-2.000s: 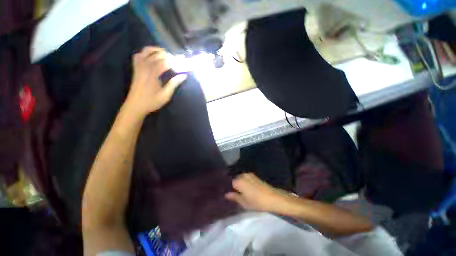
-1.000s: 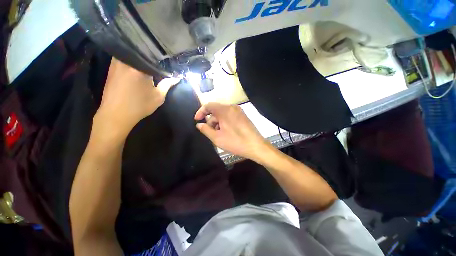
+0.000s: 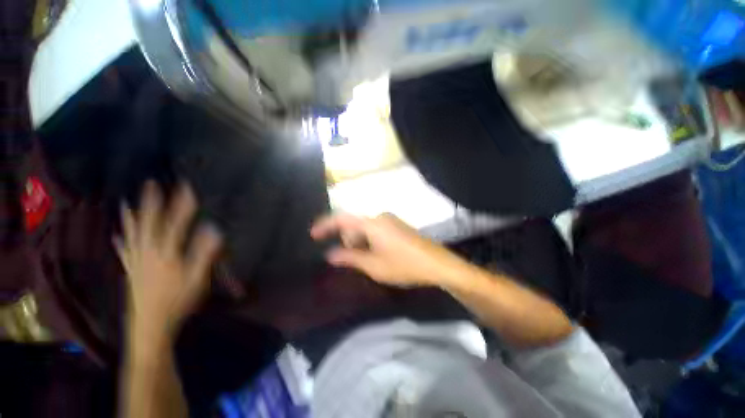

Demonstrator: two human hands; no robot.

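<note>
Black fabric (image 3: 261, 188) lies left of and under the bright needle area, joined to or lying with dark maroon cloth (image 3: 327, 298) nearer my lap. The presser foot (image 3: 335, 131) of the sewing machine (image 3: 482, 37) is at the cloth's upper right. My left hand (image 3: 167, 253), blurred, rests flat on or just over the cloth with fingers spread. My right hand (image 3: 376, 249) is at the cloth's right edge, fingers curled, thumb and forefinger near the edge; whether it pinches the cloth is unclear.
Curved black cut pieces (image 3: 482, 147) lie on the white table (image 3: 392, 196) under the machine arm. Maroon and black pieces (image 3: 645, 237) hang at the right edge. A red label (image 3: 35, 202) shows at far left. A blue basket (image 3: 265, 392) is by the lap.
My left hand has moved from beside the needle down and left onto the cloth, with fingers spread. My right hand came up to the cloth edge, then moved slightly down from the needle.
</note>
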